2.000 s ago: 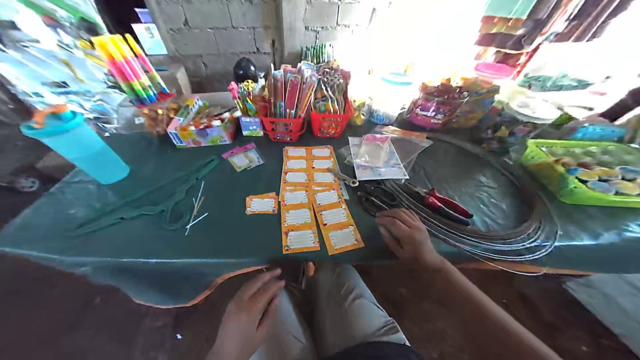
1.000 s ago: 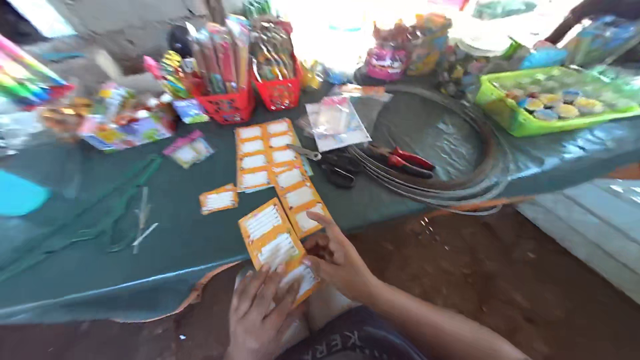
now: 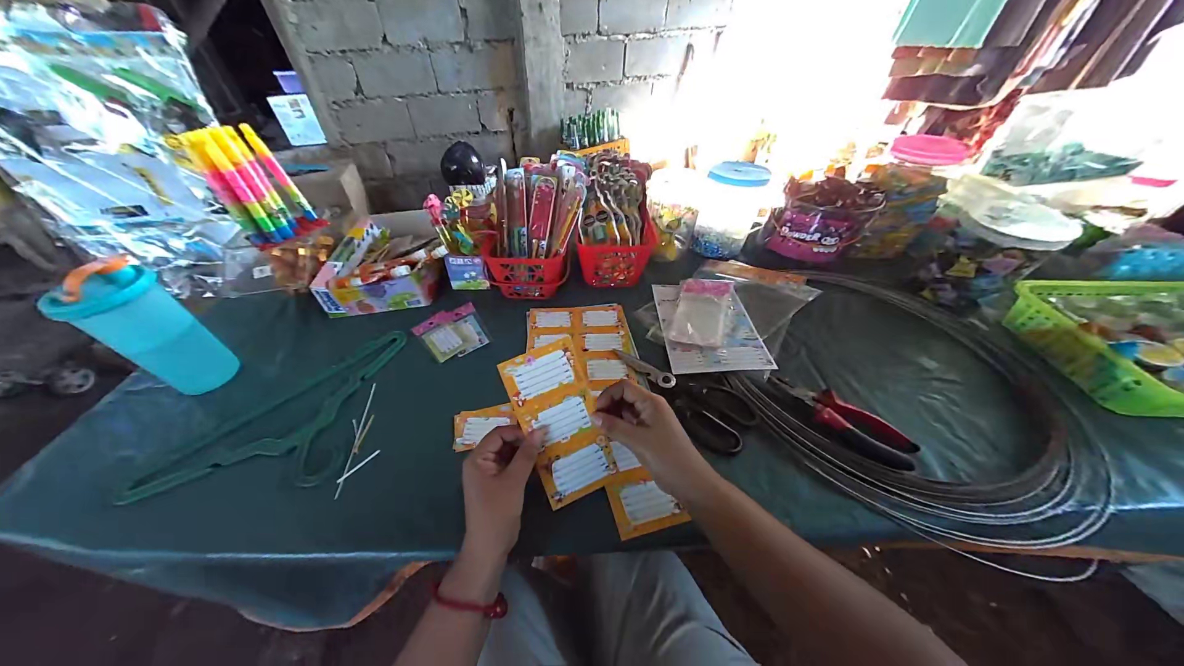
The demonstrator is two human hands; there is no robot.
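Between my two hands is a strip of orange-bordered label stickers [image 3: 564, 416] with lined white panels. My left hand [image 3: 499, 481] pinches its left edge, and my right hand [image 3: 652, 439] pinches its right edge. Beneath and behind it, more orange label sheets [image 3: 601, 319] lie on the table. A small orange label piece [image 3: 481, 427] rests left of the strip, partly hidden by my left hand. Black-handled scissors [image 3: 712, 416] lie just right of my right hand, with their metal part on the sheets.
Red-handled pliers [image 3: 865, 430] lie by a large wire coil [image 3: 1045, 472] on the right. A green plastic hanger [image 3: 277, 444] and thin sticks [image 3: 356, 453] are at left. A turquoise tumbler [image 3: 153, 324], red baskets [image 3: 527, 277] and a green basket [image 3: 1091, 370] stand farther out.
Two seconds ago both hands were at the table's front edge, with the sheets lying flat. One strip has since been taken up, and it is now raised over the other sheets.
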